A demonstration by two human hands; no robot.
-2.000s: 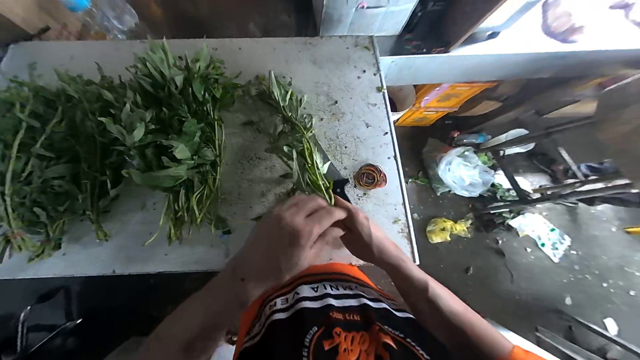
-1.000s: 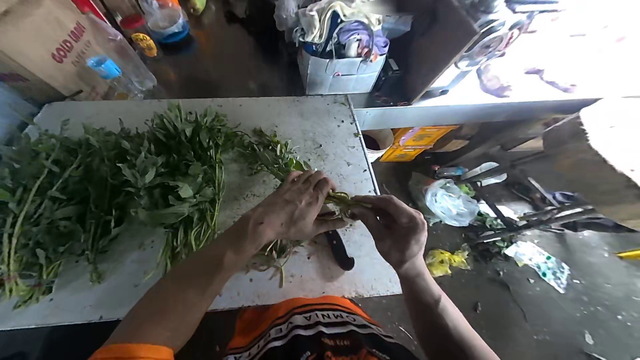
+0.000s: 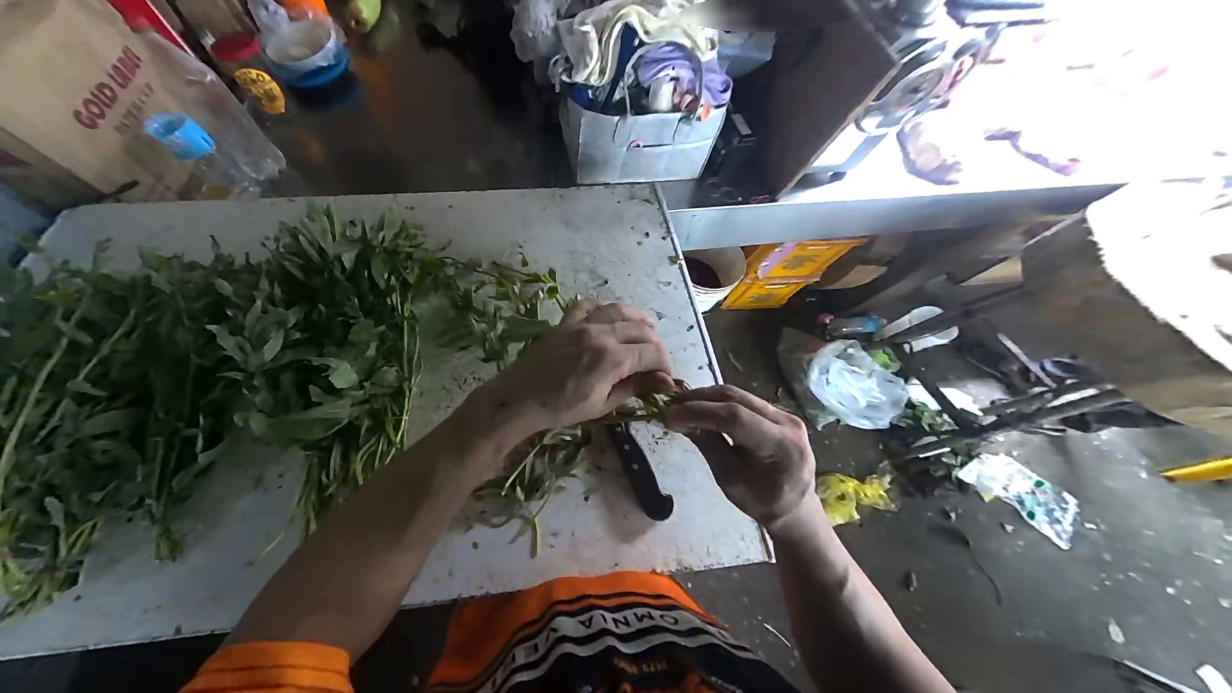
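Note:
Both hands meet over the right part of a white table (image 3: 568, 226). My left hand (image 3: 602, 361) is closed around a bunch of leafy green stems (image 3: 510, 313), whose leaves point up and left. The fingers of my right hand (image 3: 746, 443) pinch the stem ends (image 3: 645, 404) at the bunch's right. Below them lies a knife with a black handle (image 3: 640, 472); its blade is hidden. Loose leafy stems (image 3: 544, 472) rest beneath my left wrist. Several thick bunches of leafy greens (image 3: 318, 356) cover the table's left side.
Beyond the table stand a paper-like bag (image 3: 96, 106), a plastic bottle (image 3: 217, 154) and a white bag of cloths (image 3: 640, 144). To the right are a bucket (image 3: 717, 274), yellow crates (image 3: 794, 269), and plastic bags (image 3: 857, 385) on the floor. Bits of leaf dot the tabletop.
Two seconds ago my hands were together near the table's front edge; they are now farther up, over the bunch. The rubber-band-like coil seen then beside the knife no longer shows. The view has shifted.

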